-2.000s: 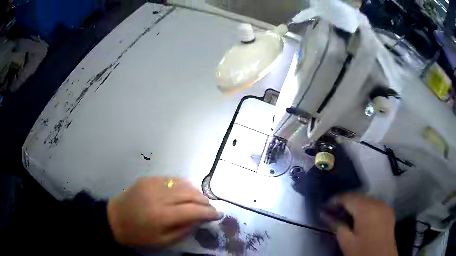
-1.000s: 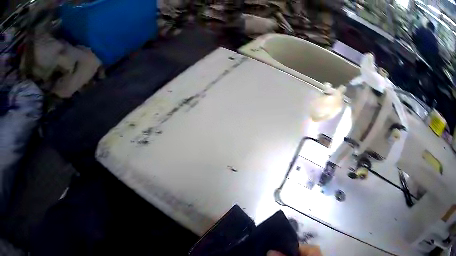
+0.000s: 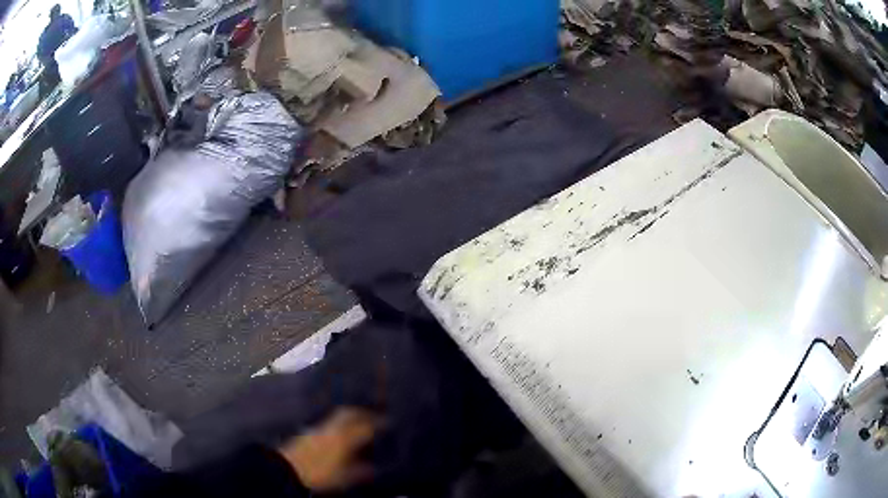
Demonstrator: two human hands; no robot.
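My left hand (image 3: 336, 447) is blurred at the bottom, left of the table, over dark cloth (image 3: 389, 389). I cannot tell whether its fingers grip this cloth. My right hand is not in view. A long dark cloth (image 3: 467, 204) lies beyond the table's left corner. The off-white sewing table (image 3: 623, 321) fills the right side. Its bed slide plate (image 3: 794, 428) and part of the machine's needle area (image 3: 837, 418) show at the lower right edge; most of the machine head is cut off.
A blue bin (image 3: 467, 44) and brown scraps (image 3: 360, 97) stand behind. A silvery sack (image 3: 204, 199) and a small blue bucket (image 3: 97, 248) are on the floor at left. A blue container (image 3: 107, 462) is at bottom left. A cream trough (image 3: 828, 175) borders the table.
The view has swung left, moving the machine to the right edge. The dark folded pieces and fingers seen at the table's front edge are gone from there. A blurred hand now shows left of the table.
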